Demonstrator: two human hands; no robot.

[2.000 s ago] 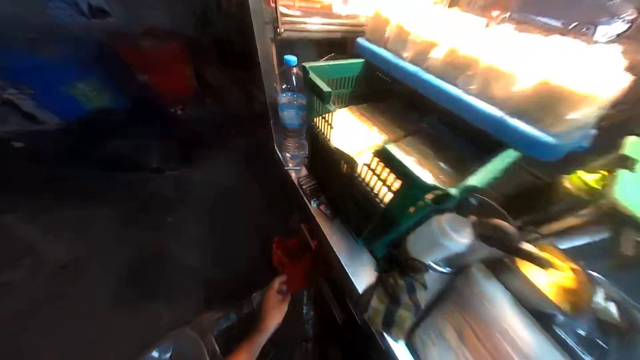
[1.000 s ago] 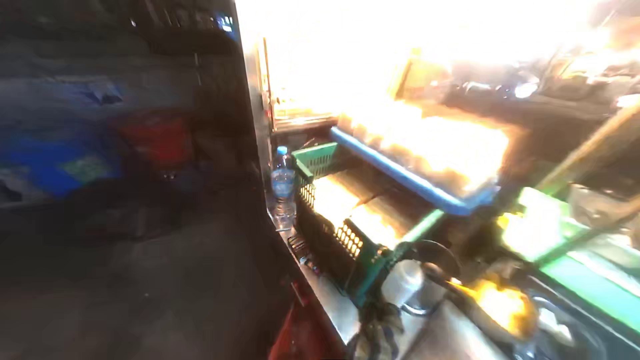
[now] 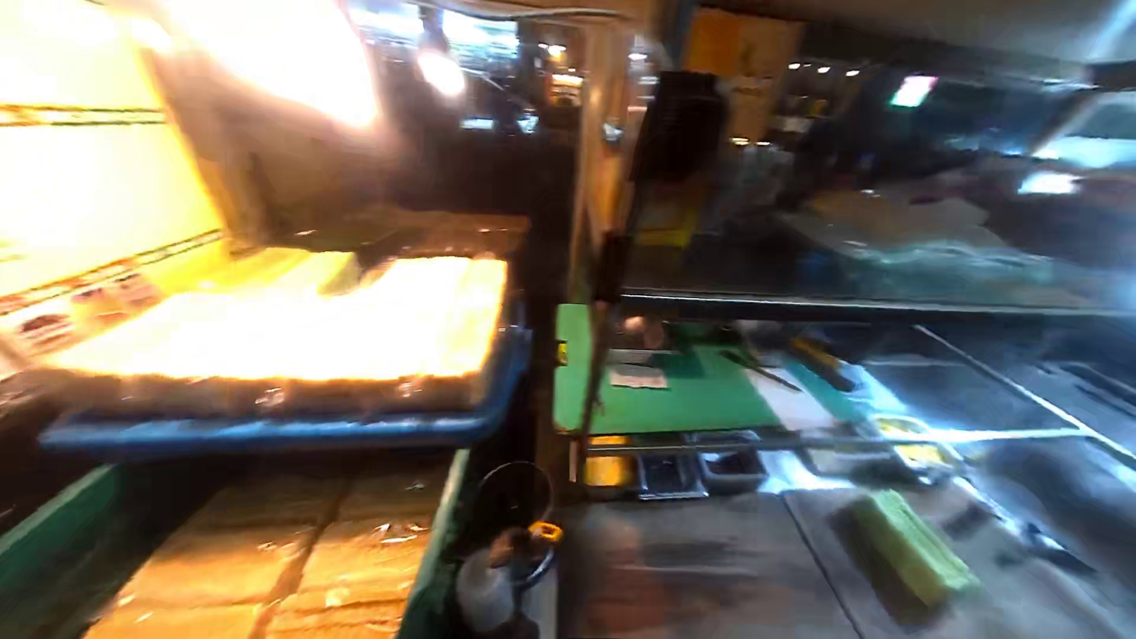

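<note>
Neither my left hand nor my right hand can be made out in the head view. A blue tray (image 3: 266,433) at the left bears rows of brightly lit, wrapped goods (image 3: 293,328). Below it, a green plastic crate (image 3: 62,532) holds brown rectangular packs (image 3: 355,559). To the crate's right stands a white container (image 3: 485,590). A light green block (image 3: 914,546), perhaps a sponge, lies on the grey metal worktop (image 3: 710,550). A faint reddish blur on the worktop's left part is too smeared to identify.
Behind the worktop lies a green board (image 3: 701,399) with a long dark utensil (image 3: 759,370). Small dark tubs (image 3: 670,475) stand along its front edge. A post (image 3: 599,160) rises beside the board, and a glass-like panel stretches to the right.
The view has swung far to the right and up. The hand with a red thing, seen two seconds ago, is out of view, as are the water bottle and the dark floor.
</note>
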